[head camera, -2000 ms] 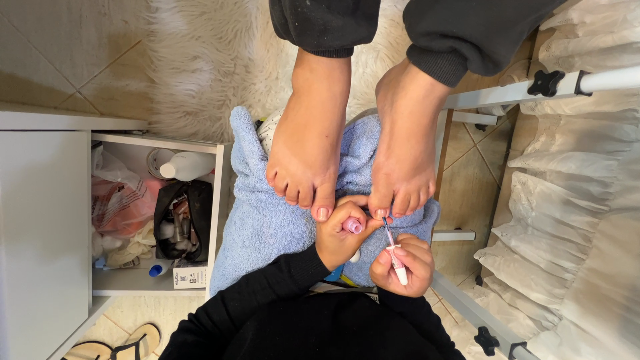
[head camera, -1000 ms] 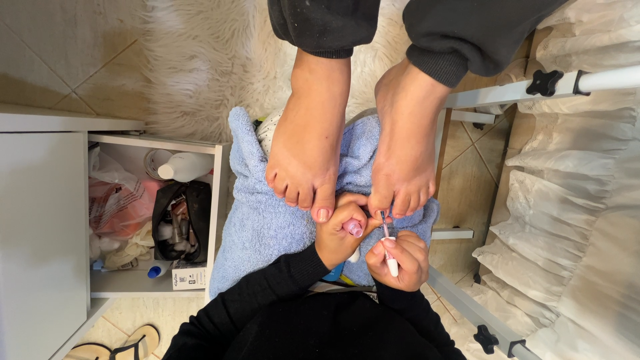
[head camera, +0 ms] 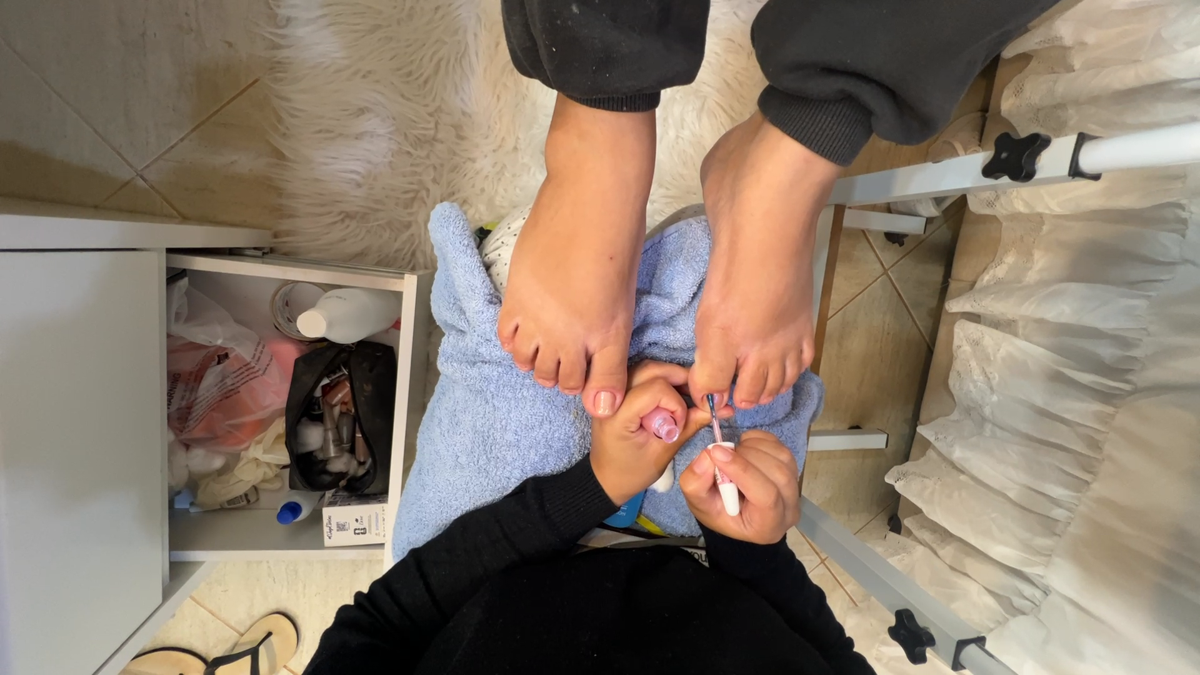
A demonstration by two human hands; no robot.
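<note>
My left hand holds an uncapped pink nail polish bottle, its open neck pointing up, and its fingers reach to the big toe of the foot on the right. In my right hand is the white-capped nail polish brush; its bristles touch or nearly touch that big toe's nail. Another person's other foot rests beside it. Both feet are over a light blue towel. The nail under the brush is partly hidden.
At left stands a drawer, pulled out, with a black pouch, a white bottle and plastic bags. A metal frame and ruffled white fabric are at right. A shaggy rug lies beyond the towel; sandals lie lower left.
Two seconds ago the brush handle was angled more toward the lower right; my right hand has moved slightly left and the brush is now more upright in view. My left hand still holds the bottle.
</note>
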